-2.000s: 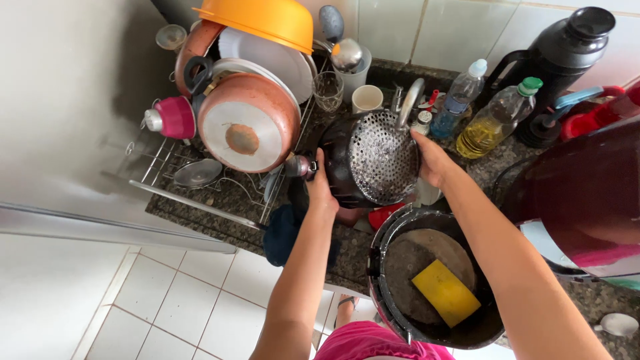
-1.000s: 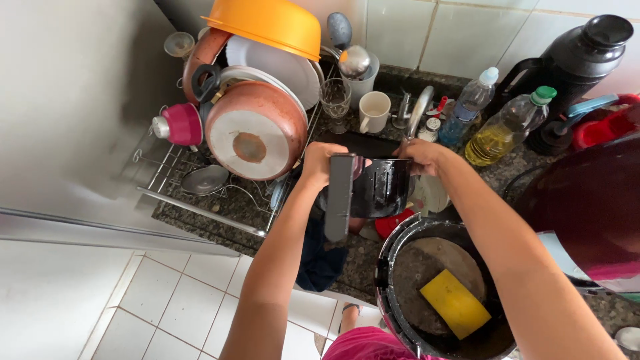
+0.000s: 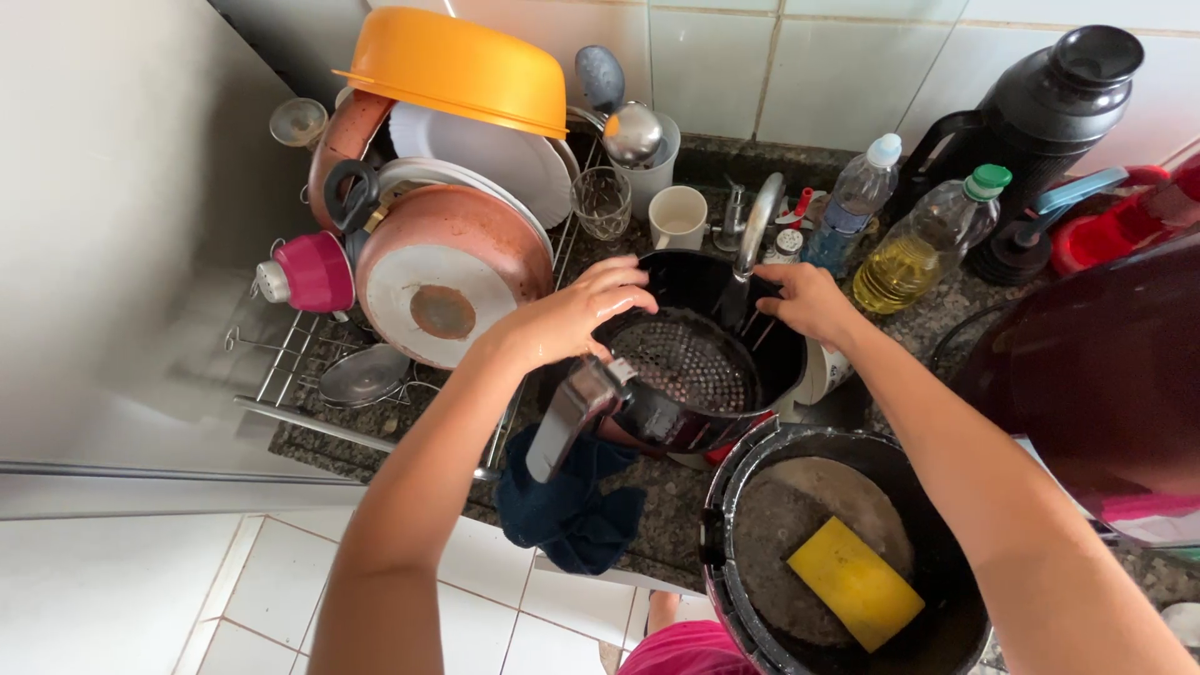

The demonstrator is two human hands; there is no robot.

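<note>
A black air fryer basket (image 3: 689, 361) with a perforated bottom lies under the curved metal faucet (image 3: 760, 220), its opening turned up and its handle pointing down-left. My left hand (image 3: 586, 309) is at its left rim, fingers spread over the edge, thumb near the handle joint. At the right rim, beside the faucet spout, is my right hand (image 3: 808, 302), fingers bent; its exact grip is unclear. Below right stands a larger black pot-like container (image 3: 727, 562) with murky water and a yellow sponge (image 3: 855, 583) inside. A dark blue cloth (image 3: 567, 502) hangs over the counter edge.
A wire dish rack (image 3: 291, 361) at left holds copper-coloured pans (image 3: 450, 277), plates and an orange basin (image 3: 459, 70). Behind the basket stand a mug (image 3: 677, 217) and a drinking glass (image 3: 601, 202). To the right are plastic bottles (image 3: 923, 253), a black thermos (image 3: 1064, 103) and a dark red appliance (image 3: 1097, 375).
The basket has been turned: its perforated underside faced up at first, then it was tilted on its side, and now its opening faces up under the faucet. My left hand's fingers have spread at the rim.
</note>
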